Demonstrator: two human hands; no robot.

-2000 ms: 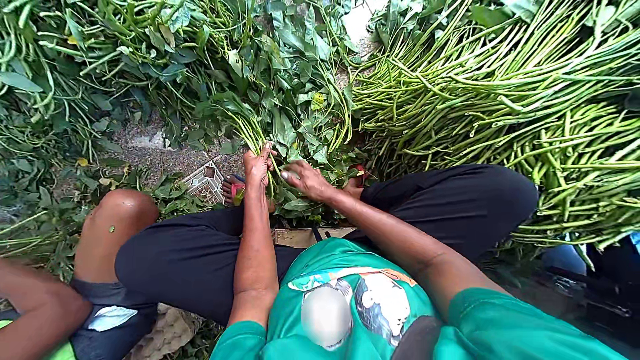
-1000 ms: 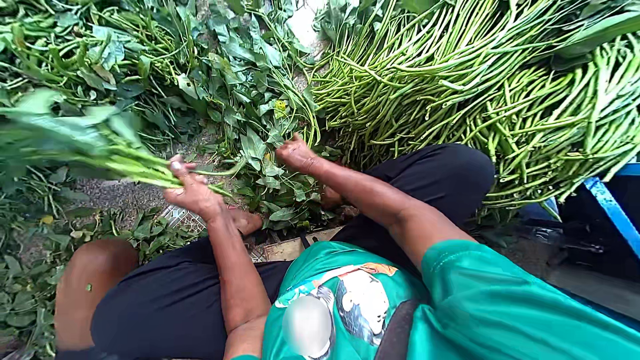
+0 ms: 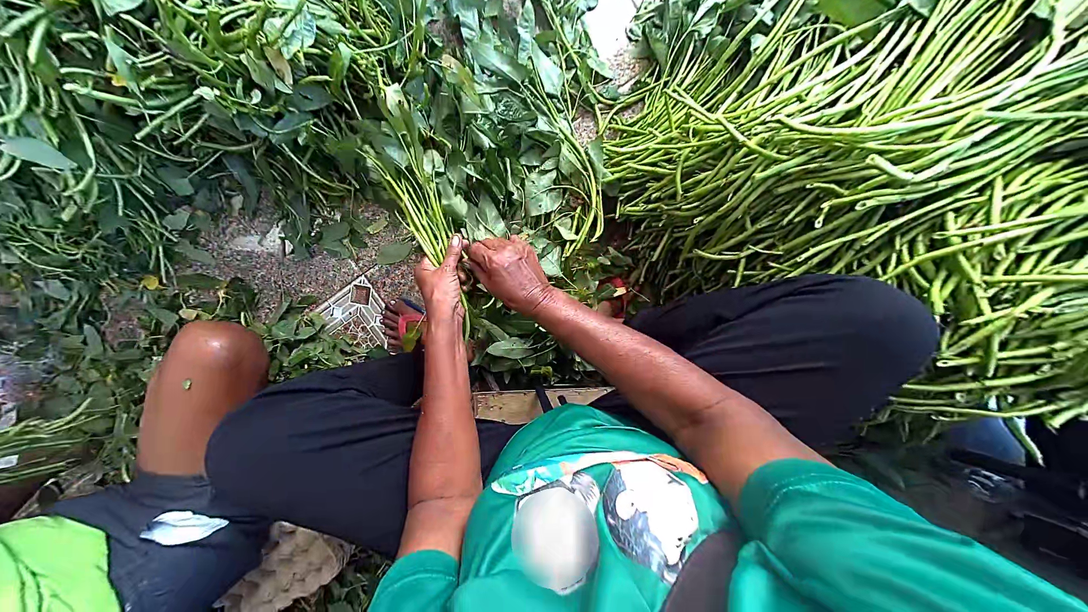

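A bunch of long green leafy stems (image 3: 418, 204), which look like water spinach, is gripped low down by my left hand (image 3: 441, 285), with the leaves pointing up and away. My right hand (image 3: 512, 274) is at the left hand's thumb, its fingers bent close to the stem bases; whether it pinches a stem or a tie is hidden. Loose leaves (image 3: 544, 191) lie under and beyond both hands.
A big heap of cut green stems (image 3: 816, 170) fills the right side. More leafy stems (image 3: 170, 93) are piled at the left. A patterned tile (image 3: 357, 310) lies near my sandaled foot (image 3: 403, 325). Another person's bare knee (image 3: 208, 374) is close by on the left.
One second ago my left hand held a leafy bunch out to the left, away from my right hand. Now both hands are together at the centre. The view has shifted somewhat.
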